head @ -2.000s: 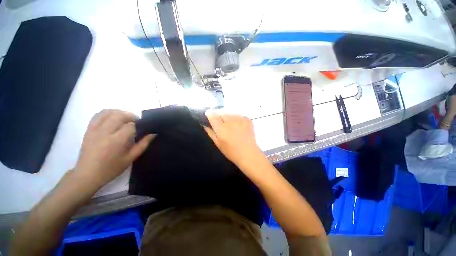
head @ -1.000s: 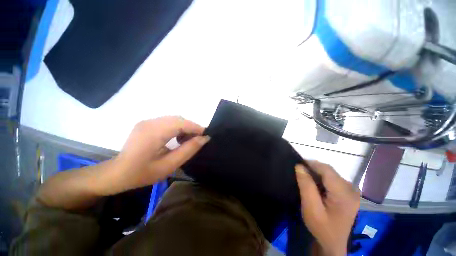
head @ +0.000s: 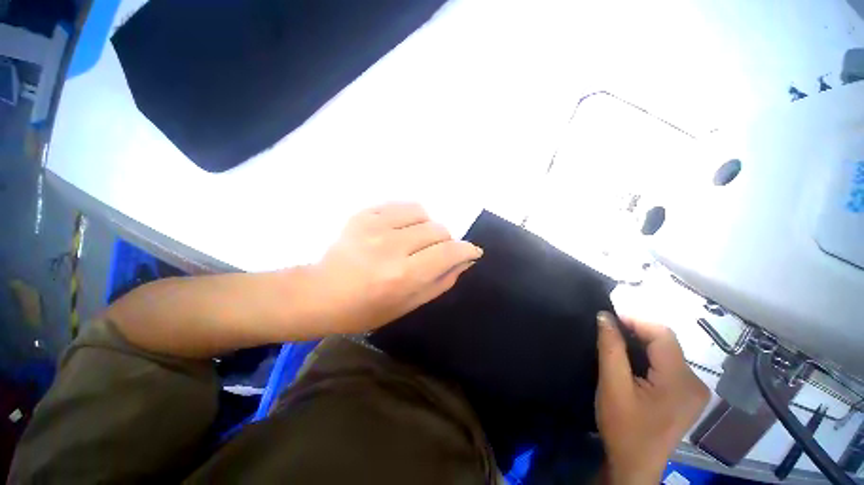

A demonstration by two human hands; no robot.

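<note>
A black cloth piece (head: 531,332) lies at the table's front and hangs over the edge toward the lap. My left hand (head: 403,265) is on its left edge, with thumb and fingertips together at the cloth's upper left. My right hand (head: 649,388) grips its right edge, thumb on top and fingers behind. The cloth's upper edge lies beside the sewing machine head (head: 758,218); the needle area is hard to make out in the glare. A larger black panel (head: 256,76) lies flat on the table at the upper left.
The white table (head: 379,133) has a curved front edge. A smartphone (head: 744,422) and slim black snips (head: 801,440) lie at the lower right, partly behind a dark cable and metal guard. Blue bins (head: 133,265) show below the table edge.
The view has shifted so the machine head shows from another angle. Both hands and the cloth, earlier under the needle area, now lie left of the head. My left hand has closed over the cloth's edge.
</note>
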